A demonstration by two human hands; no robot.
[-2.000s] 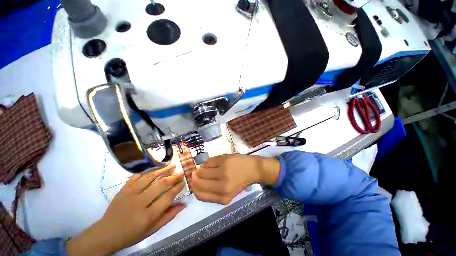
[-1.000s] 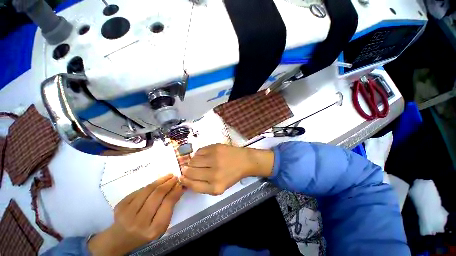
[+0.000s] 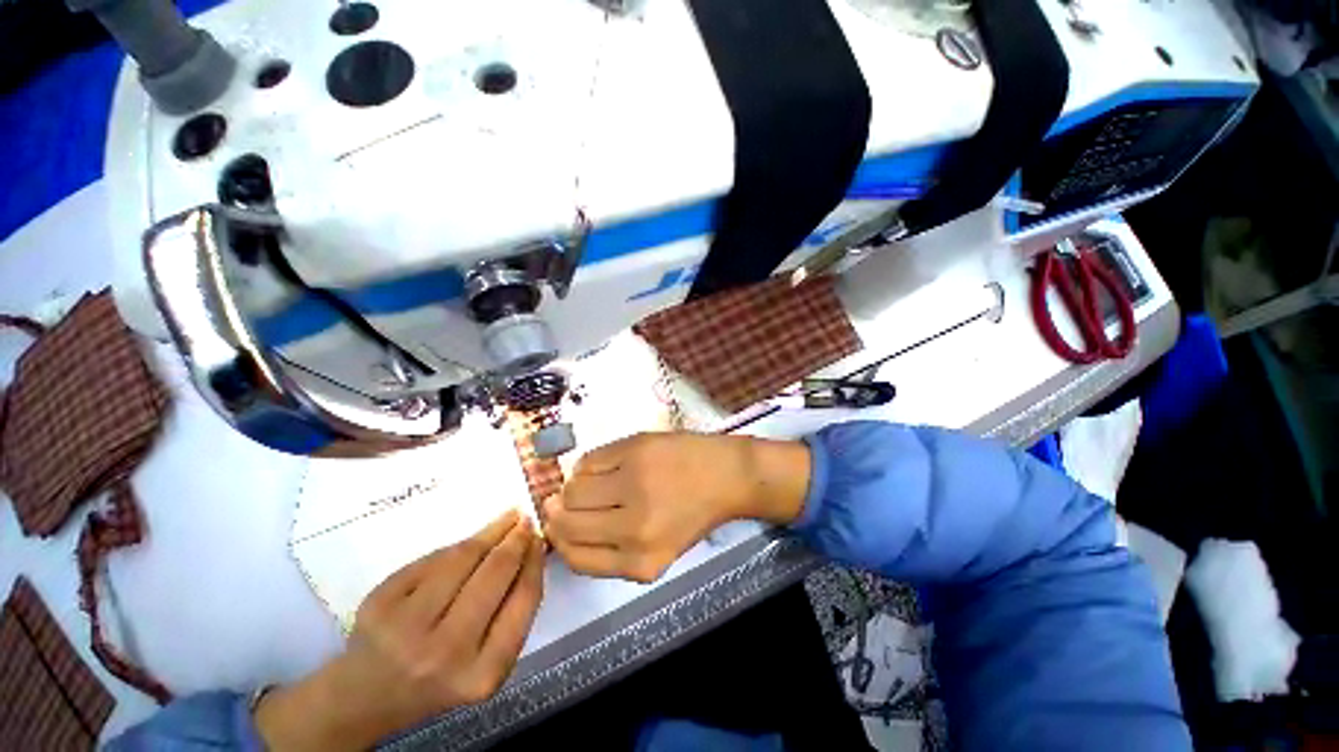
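Note:
A narrow plaid band (image 3: 541,476) runs from the lit presser foot (image 3: 532,394) toward the table's front edge. My left hand (image 3: 448,610) pinches the band's near end with its fingertips, left of the band. My right hand (image 3: 634,504) holds the band's right side with bent fingers, just below the needle area. The fingertips of both hands nearly touch and hide part of the band. A pale flat sheet with a faint line (image 3: 375,522) lies left of the band, close to my left hand.
The white sewing machine head (image 3: 426,162) stands behind the hands, with a shiny guard (image 3: 220,331) at its left. A plaid piece (image 3: 756,341), dark snips (image 3: 849,392), a thin rod (image 3: 940,326) and red scissors (image 3: 1084,301) lie right. Stacked plaid pieces (image 3: 81,411) and a trailing strip (image 3: 100,595) lie left.
The view has shifted. My left hand has gone from lying flat with spread fingers to pinching the band's near end. My right hand still holds the band by the needle area.

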